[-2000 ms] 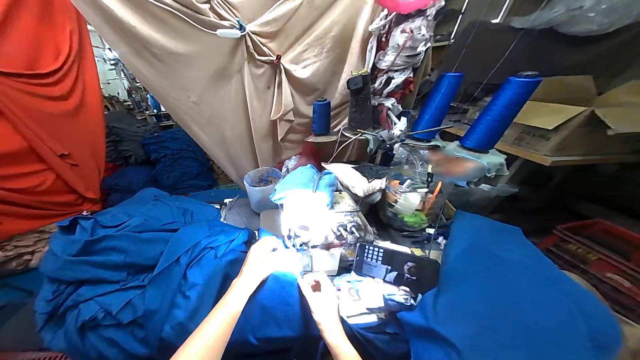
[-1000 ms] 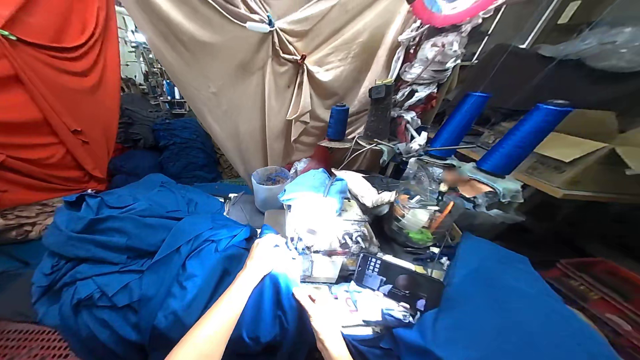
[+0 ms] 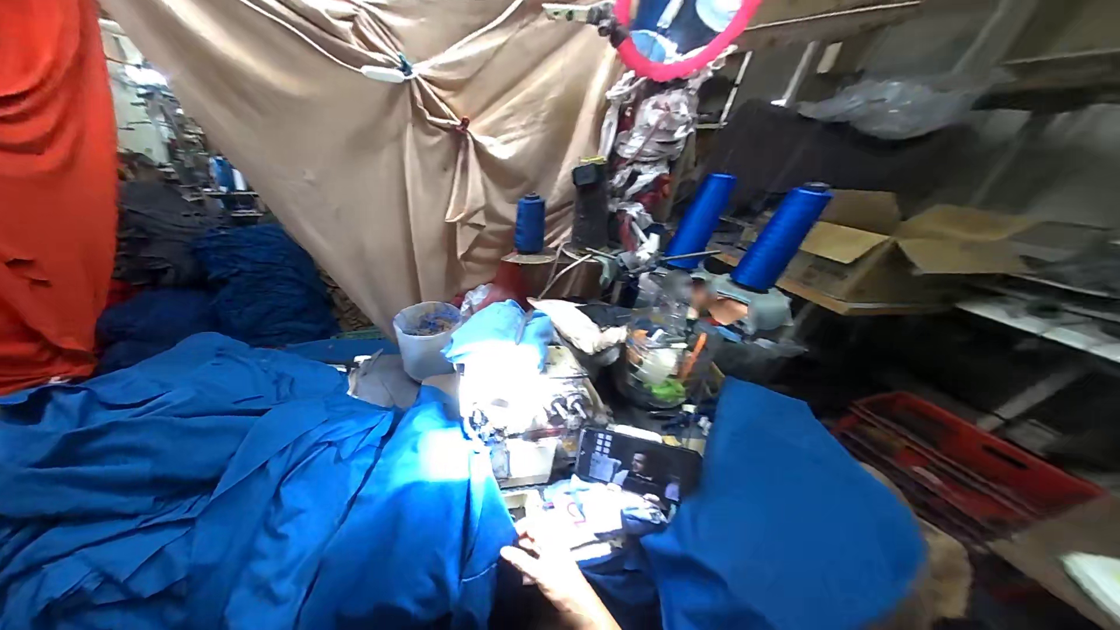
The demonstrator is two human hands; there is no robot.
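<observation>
My right hand (image 3: 556, 569) is low in the middle, in front of the brightly lit sewing machine (image 3: 525, 394). Its fingertips are near small pale cloth pieces (image 3: 591, 516); whether it grips anything is unclear. My left hand does not show. Blue fabric (image 3: 376, 525) drapes up to the left side of the machine, and another blue fabric piece (image 3: 796, 516) lies at the right. A phone (image 3: 639, 464) with a lit screen leans just right of the machine.
Behind the machine are a white bucket (image 3: 424, 350), a clear container of odds and ends (image 3: 661, 363), a blue thread cone (image 3: 529, 226) and a larger blue thread cone (image 3: 781, 238). An open cardboard box (image 3: 875, 254) and a red crate (image 3: 971, 464) are at the right.
My left hand, at the machine beside the blue fabric in both earlier frames, has gone out of view. The blue fabric now spreads across where its forearm was.
</observation>
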